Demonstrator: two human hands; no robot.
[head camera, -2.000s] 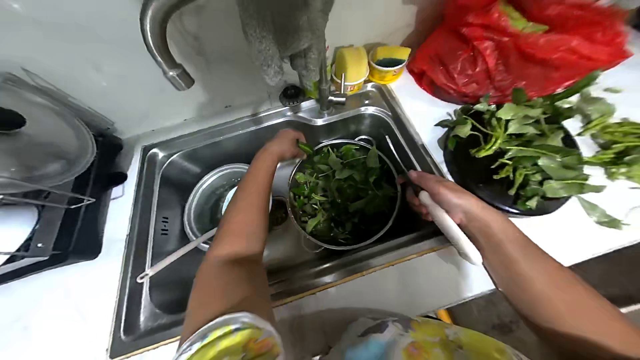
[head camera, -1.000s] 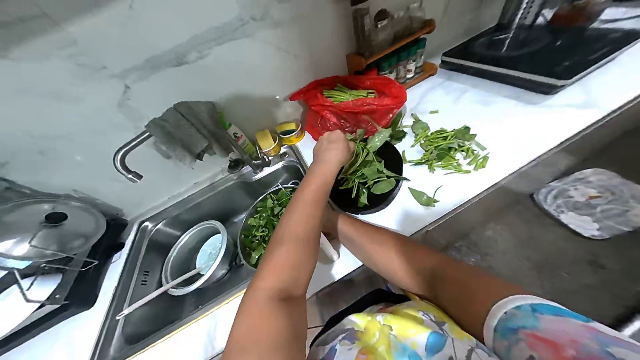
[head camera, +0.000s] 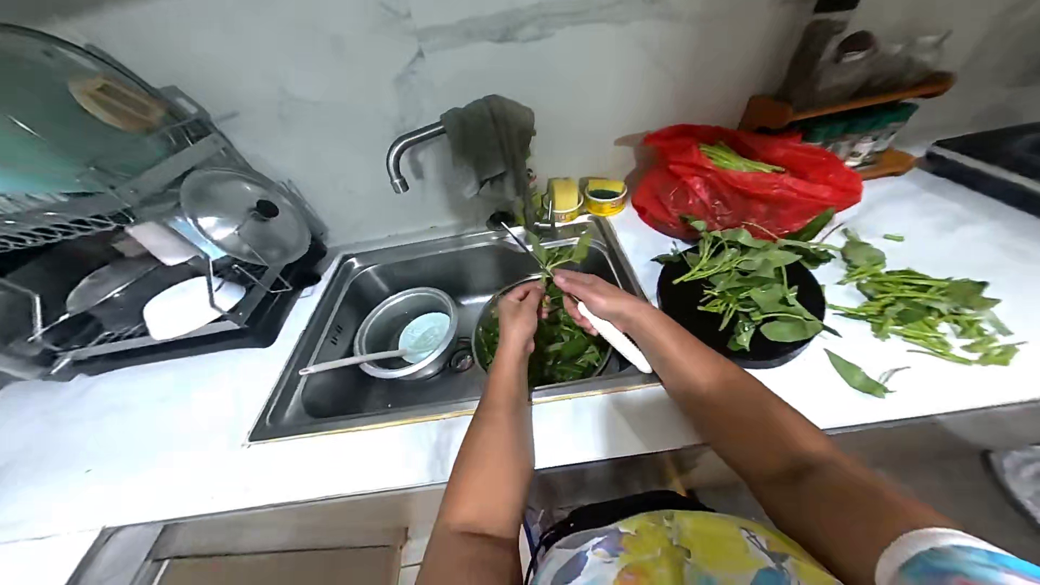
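My left hand (head camera: 520, 315) grips a leafy green sprig (head camera: 561, 253) over a metal pot of cut leaves (head camera: 569, 355) in the sink. Close beside it, my right hand (head camera: 597, 301) is closed on a knife with a white handle (head camera: 615, 337), its blade pointing up and left against the stems. To the right, more leafy stems (head camera: 751, 280) lie on a round black board (head camera: 691, 313) on the counter. A heap of stems with few leaves (head camera: 934, 313) lies farther right, with a loose leaf (head camera: 857, 374) near it.
In the left of the sink (head camera: 325, 398) stands a metal pot (head camera: 370, 325) with a long-handled ladle (head camera: 353, 360). Behind are a faucet (head camera: 406, 146) with a grey cloth (head camera: 487, 142), yellow tubs (head camera: 605, 197) and a red plastic bag (head camera: 743, 195). A dish rack (head camera: 162, 329) stands left.
Both hands have moved left from the black board to above the pot of leaves. The left hand now holds a sprig there. The view has shifted left.
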